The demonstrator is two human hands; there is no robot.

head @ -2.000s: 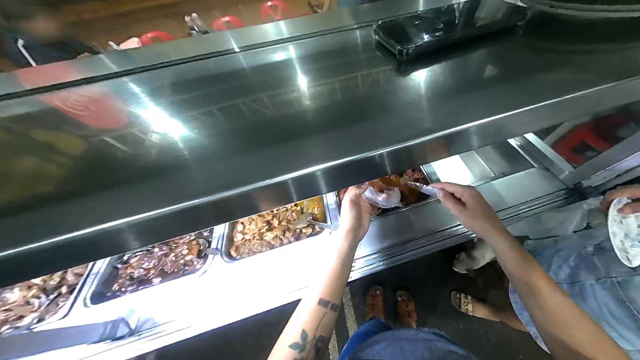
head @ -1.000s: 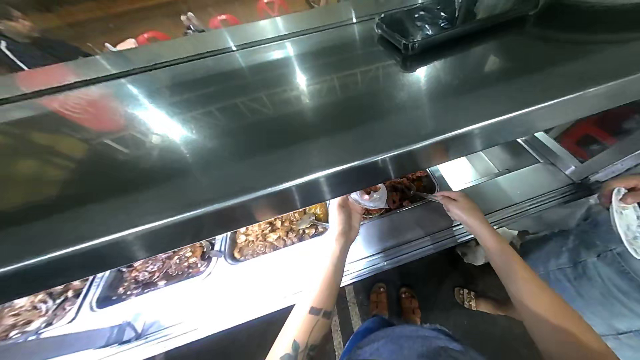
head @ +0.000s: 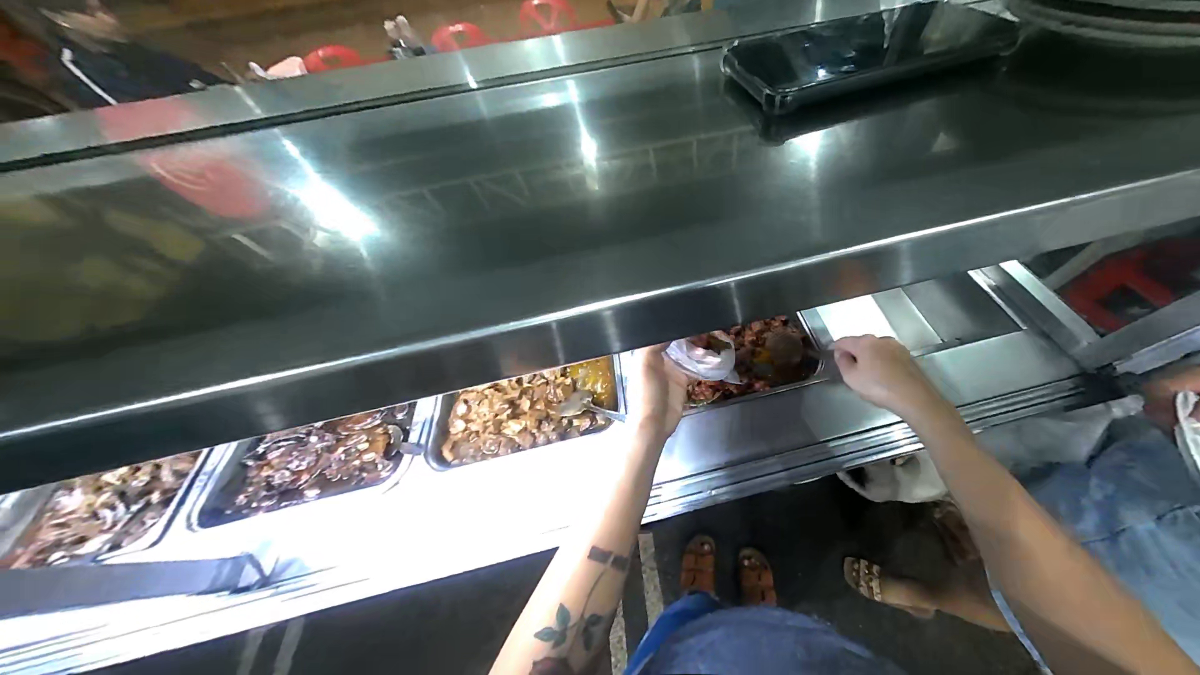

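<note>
My left hand [head: 656, 389] holds a small plastic-lined bowl or opened bag [head: 705, 356] with some food in it, over the left part of a metal tray of dark reddish meat [head: 773, 354]. My right hand [head: 874, 367] is closed at that tray's right edge, on what looks like a serving spoon's handle; the spoon's head seems to lie in the food. Left of my left hand, a tray of light brown chopped food [head: 511, 417] holds a metal spoon [head: 577, 403] and some yellow sauce.
A steel shelf [head: 562, 244] overhangs the trays and bears a dark phone-like object [head: 867, 56]. Further left are a tray of dark sliced food [head: 319, 455] and a tray of mixed food [head: 112, 511]. Another person in denim [head: 1116, 506] stands close at the right.
My right hand and the utensil have shifted slightly right, away from the plastic-lined container. In the earliest frame the utensil was beside it. My left hand still holds the container over the tray.
</note>
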